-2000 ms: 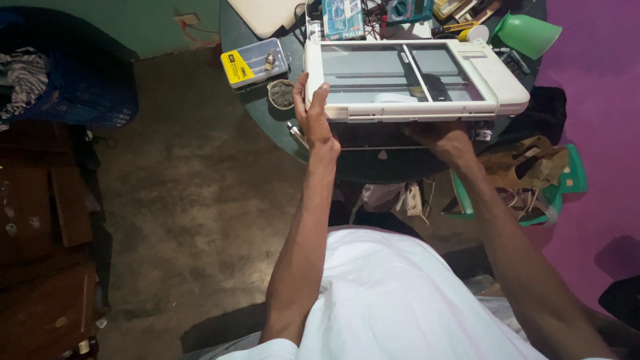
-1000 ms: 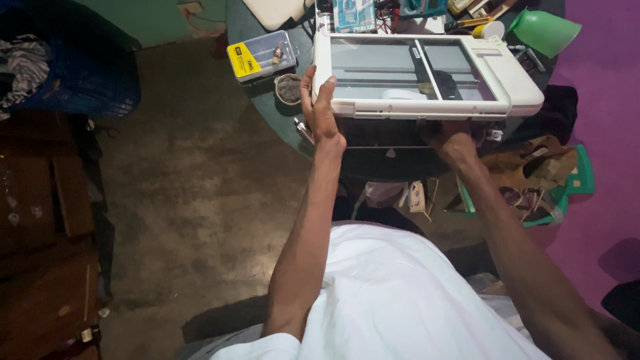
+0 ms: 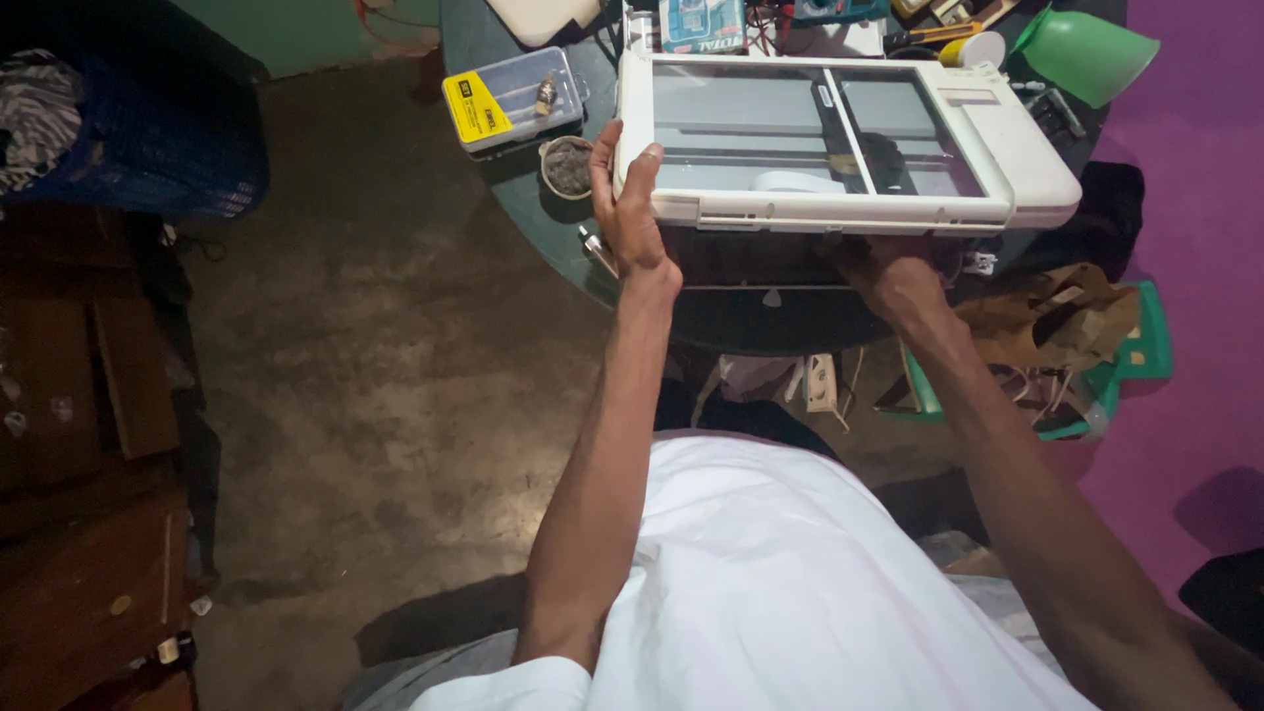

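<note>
A white flatbed scanner unit of a printer [image 3: 839, 212] with a glass top is raised at the near side of a round dark table. My left hand [image 3: 629, 202] grips its left end, with the thumb on the near left corner. My right hand [image 3: 894, 272] reaches under the near edge into the dark body below; its fingers are hidden there, so what they touch cannot be told. Under the glass lie a dark scanning bar [image 3: 837, 138] and a pale curved part. Just left of my left hand stands a small round cup with grey contents [image 3: 568, 168].
Left on the table [image 3: 523, 222] is a clear plastic case with a yellow label [image 3: 479, 107]. A metallic cylinder [image 3: 597, 252] lies near its edge. Behind the scanner are a blue box [image 3: 701, 25], cables and a screwdriver [image 3: 938, 37]; a green plastic cup [image 3: 1086, 54] lies at right. A green crate [image 3: 1150, 336] stands below.
Both hands keep nearly the same places at the scanner unit. The view has shifted slightly; nothing has plainly been taken up or let go.
</note>
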